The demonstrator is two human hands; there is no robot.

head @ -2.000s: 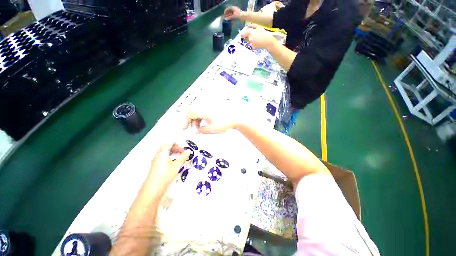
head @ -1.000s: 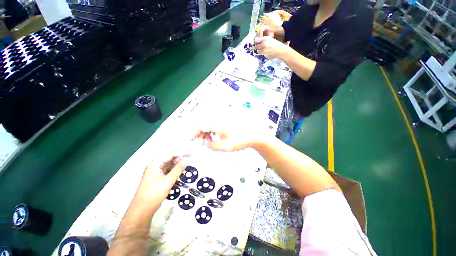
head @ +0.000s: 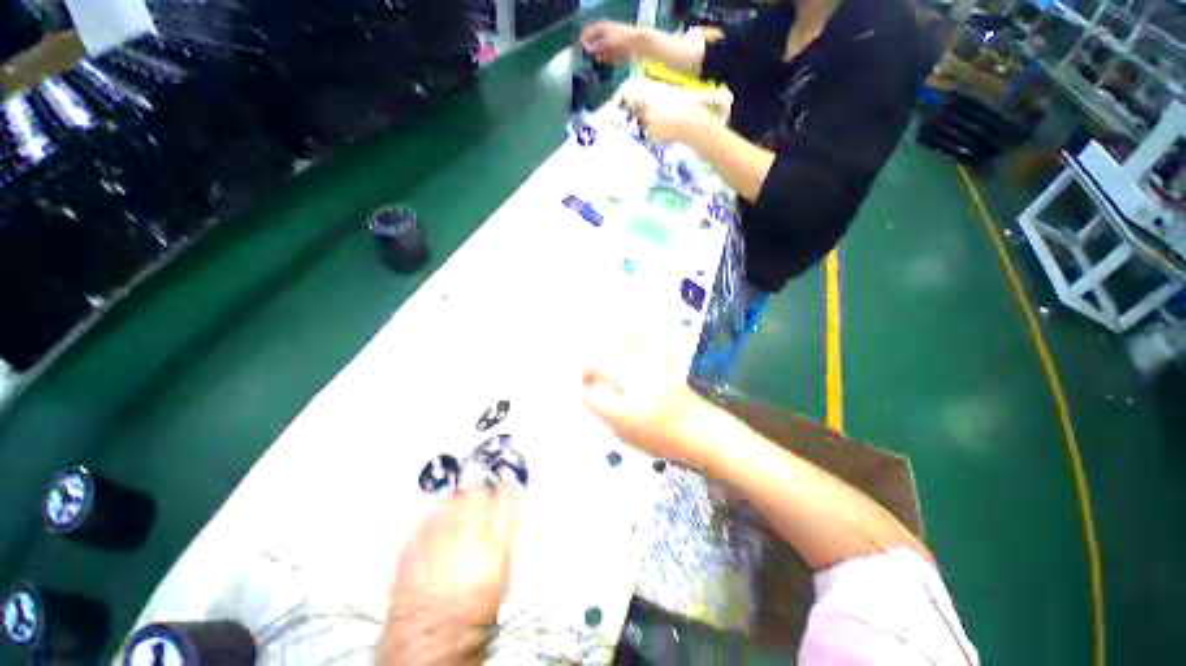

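A few flat black-and-white discs lie close together on the white bench: one (head: 440, 474) at the left, one (head: 494, 415) at the top, and blurred, overlapping ones (head: 502, 458) at the fingertips of my left hand. My left hand (head: 455, 553) is blurred, palm down over the bench, and may cover more discs; whether it grips one cannot be told. My right hand (head: 640, 401) is over the bench to the right of the discs, washed out by glare, with the thumb apart and nothing visible in it.
Several black cylindrical housings (head: 397, 239) stand or lie on the green conveyor belt (head: 280, 325) at left. Black trays (head: 260, 117) are stacked behind it. Shiny scraps and a brown carton (head: 884, 475) are at the bench's right edge. Another person (head: 832, 143) works ahead at right.
My left hand has moved down and over the discs, which lie in a tighter, smaller visible group. My right hand has moved right, away from my left. Housings have shifted along the belt.
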